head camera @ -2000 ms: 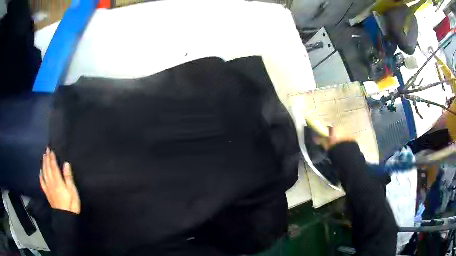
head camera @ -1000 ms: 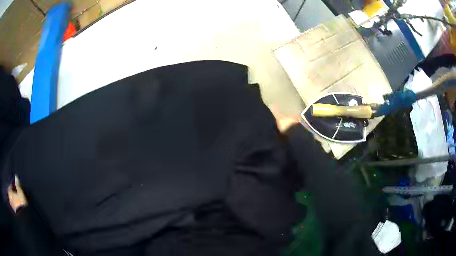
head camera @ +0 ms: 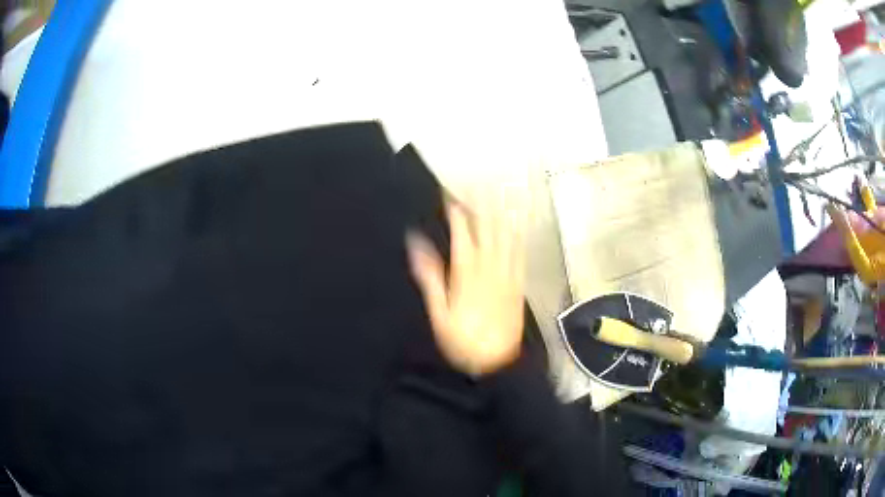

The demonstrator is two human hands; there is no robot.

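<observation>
A large black garment (head camera: 213,291) lies draped over the board and fills the left and middle of the view. My right hand (head camera: 474,291) is at the garment's right edge, blurred, palm down with its fingers apart; it holds nothing that I can see. My left hand is not in view. The steam iron (head camera: 616,342) stands to the right of my right hand on the near end of the cream rest pad (head camera: 645,233). Nobody holds its pale wooden handle.
The white table cover (head camera: 466,68) lies behind the garment. A long blue strip (head camera: 39,116) runs along the far left. The hose with blue wrap (head camera: 747,356) leads from the iron to the right edge. Cluttered racks and thin metal rods are at the right.
My right hand was on the iron, then beside it at the garment's edge, and is now farther left with fingers spread. My left hand has left the view. The garment's right edge has shifted left.
</observation>
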